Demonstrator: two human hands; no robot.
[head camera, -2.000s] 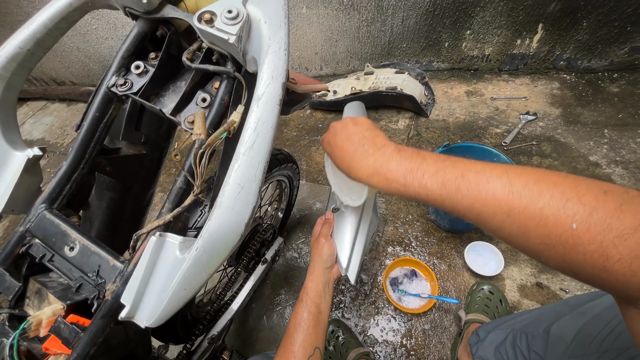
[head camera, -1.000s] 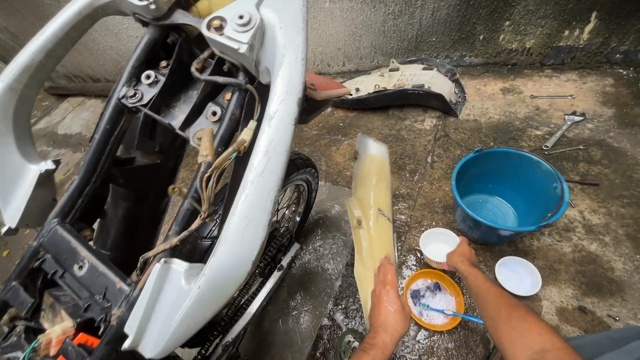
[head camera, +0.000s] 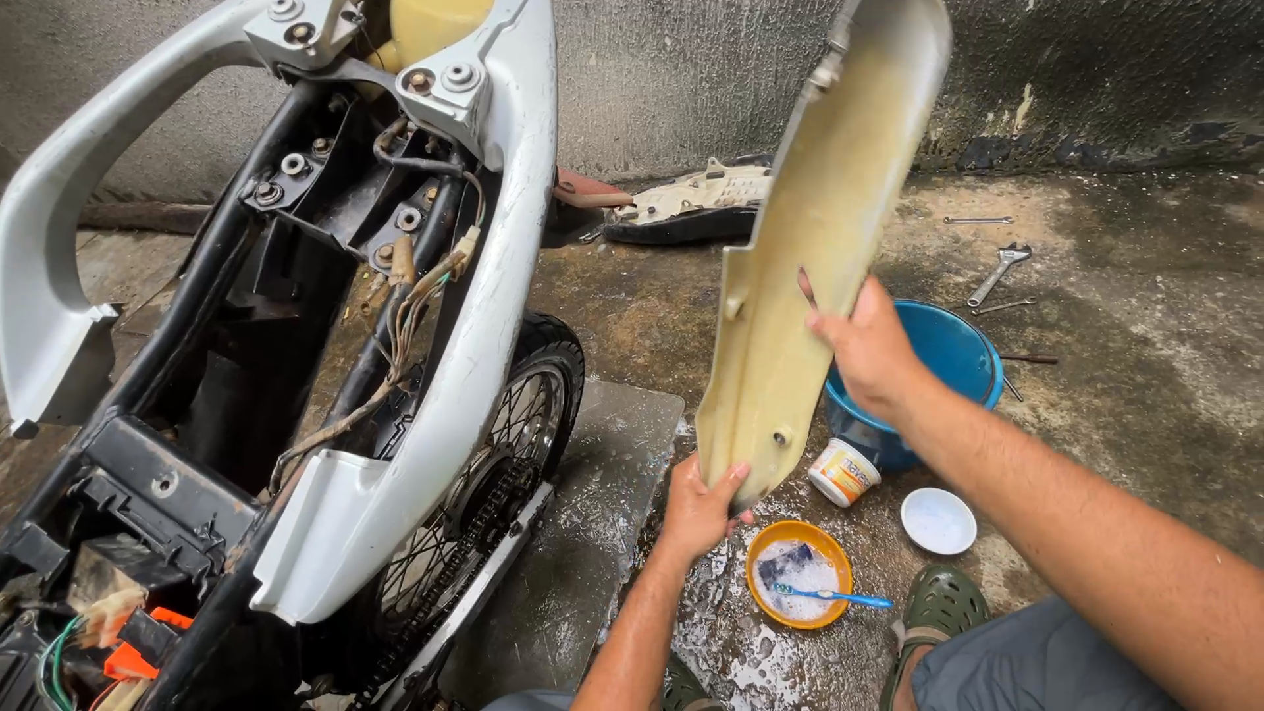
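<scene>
Both hands hold a long motorcycle side panel (head camera: 790, 306) upright in mid-air, its cream inner face toward me. My left hand (head camera: 701, 509) grips its lower end, thumb on the inner face. Higher up, my right hand (head camera: 869, 351) grasps the right edge. Below sits an orange bowl (head camera: 839, 612) of suds, holding a dark cloth or sponge (head camera: 786, 564) and a blue toothbrush (head camera: 839, 596). A white tub with printing (head camera: 844, 472) lies tilted against a blue bucket (head camera: 948, 346), which the right hand partly hides. A small white dish (head camera: 938, 521) rests on the ground.
On the left stands a stripped motorcycle frame (head camera: 336, 395) with a silver tail grab rail (head camera: 509, 247), loose wiring and a rear wheel (head camera: 543, 395). A motorcycle seat (head camera: 691, 202) lies upside down by the wall. An adjustable wrench (head camera: 999, 275) and other tools lie at right.
The panel has been raised from near the ground. My right hand has let go of the white tub, which now leans by the bucket, and has taken hold of the panel.
</scene>
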